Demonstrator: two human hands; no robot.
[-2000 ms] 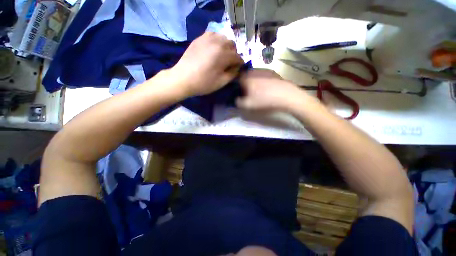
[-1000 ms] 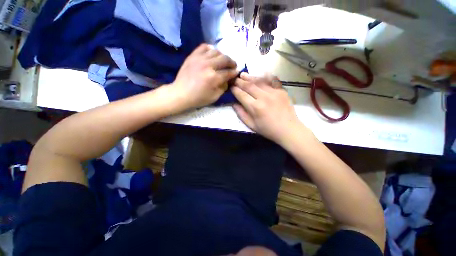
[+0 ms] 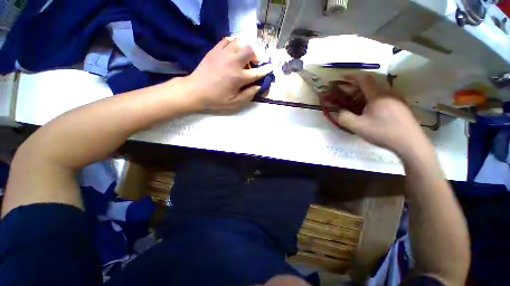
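My left hand [image 3: 226, 75] pinches a small navy piece [image 3: 265, 84] just in front of the needle area, with a short orange edge showing at its fingers. The navy garment cloth [image 3: 162, 33] with pale blue parts is heaped left of the needle and runs under my left hand. My right hand [image 3: 372, 109] is closed around the red loops of the scissors [image 3: 334, 101], which lie low over the table. The blades point up and left, partly hidden; how far they are open cannot be told.
The white machine head [image 3: 386, 25] spans the upper right. A dark slim stick [image 3: 351, 65] lies above the scissors. A thin dark strip [image 3: 288, 103] runs along the white table [image 3: 223, 131]. Cloth pieces [image 3: 114, 212] lie below table level at left, more at right.
My right hand has left the navy piece, moved right and taken hold of the scissors. My left hand still pinches the cloth. The whole view has shifted somewhat to the right.
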